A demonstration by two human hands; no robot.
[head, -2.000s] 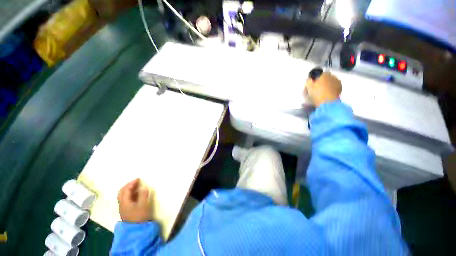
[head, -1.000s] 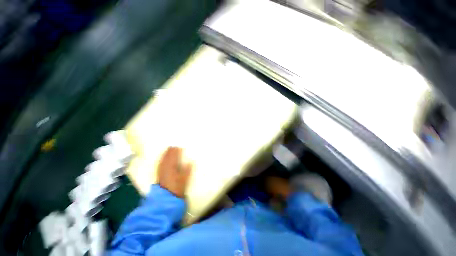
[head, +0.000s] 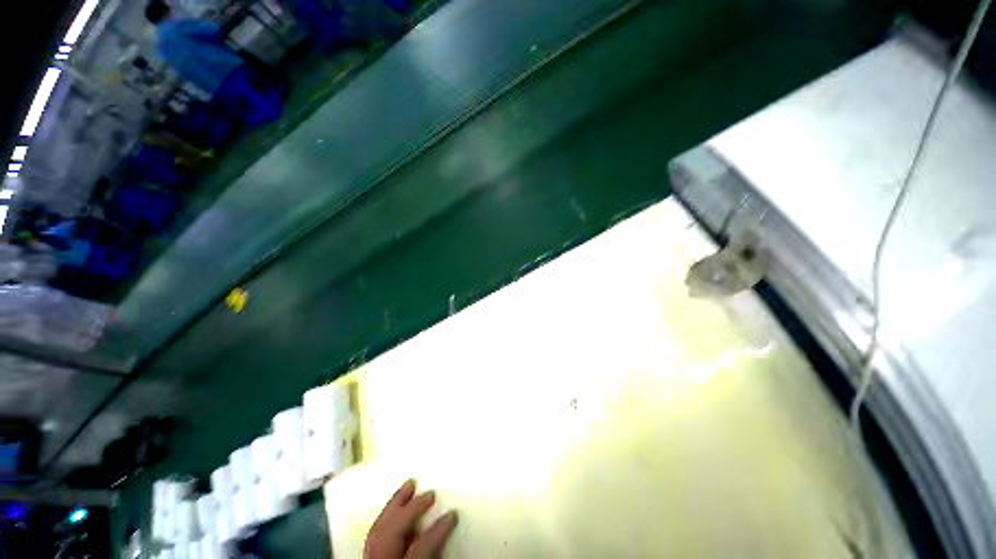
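My left hand [head: 410, 526] is at the bottom edge, cut off by it, with only the fingers showing. The fingers are a little apart over the near left part of the cream-white work board [head: 524, 437], and nothing shows in them. A row of several white cylinders [head: 327, 431] lies side by side along the board's left end, running down to the lower left. My right hand is out of the picture.
The white machine table [head: 830, 142] with its metal edge rail is at the right. A metal clip [head: 730, 268] sits at the board's far corner. A thin white cord [head: 909, 186] crosses the machine table. The green bench [head: 437, 229] lies beyond the board. A person in blue [head: 197, 52] is far off.
The view has swung left and closer to the board. My right hand, first at the machine and then near my lap, has left the picture. My left hand stays at the board, now lower in view.
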